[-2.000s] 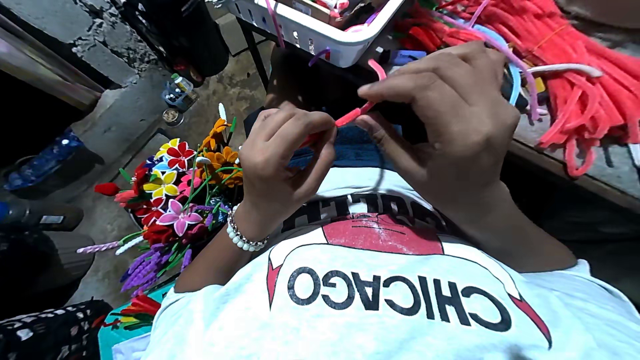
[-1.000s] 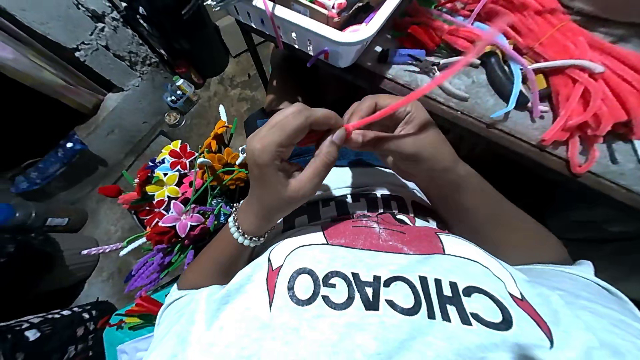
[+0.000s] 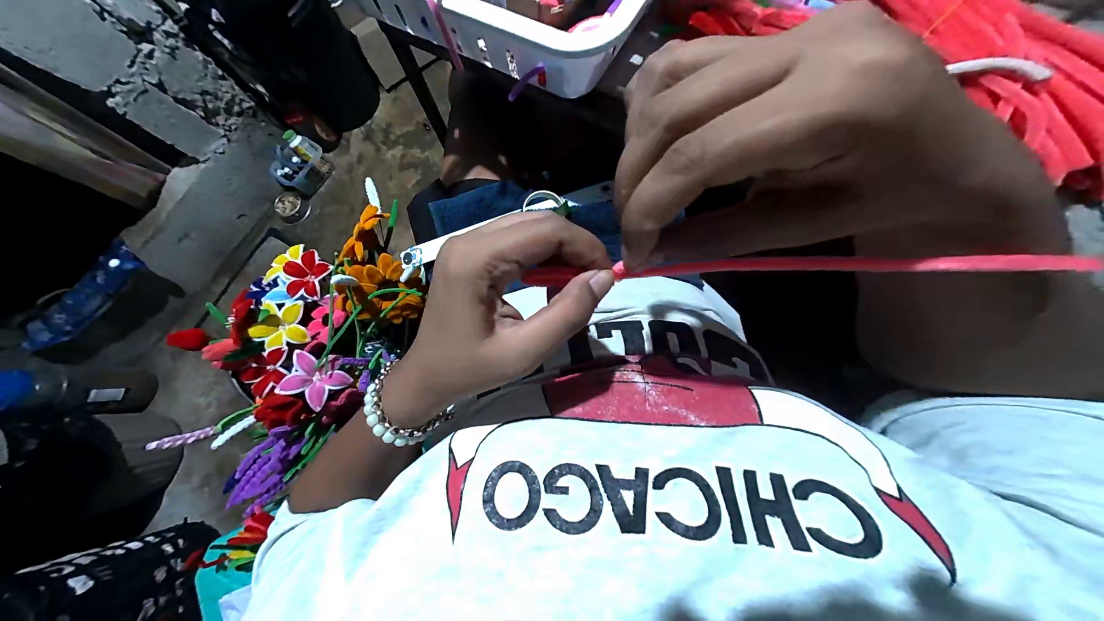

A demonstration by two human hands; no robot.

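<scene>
A coral-red pipe cleaner (image 3: pixel 862 264) runs from between my hands straight out to the right edge of the view. My left hand (image 3: pixel 509 293) pinches it between thumb and index finger, with a short part of it showing inside the curled fingers. Just right of that pinch, the fingertips of my right hand (image 3: pixel 776 138) touch the same pipe cleaner, bent downward over it; their exact hold is partly hidden. Both hands are above the lap, in front of the printed white shirt (image 3: pixel 638 483).
Fuzzy-wire flowers (image 3: pixel 315 379) in many colours stand at the left. A white plastic basket (image 3: pixel 561 60) sits at the top, beside a bundle of red pipe cleaners (image 3: pixel 1026 95) at the upper right. A small container (image 3: pixel 302 164) and a dark bottle (image 3: pixel 95 390) are farther left.
The pipe cleaner's long end, slanting up to the right one second ago, now lies nearly level. My right hand has risen and turned, fingertips down, and again covers the pliers seen then on the table.
</scene>
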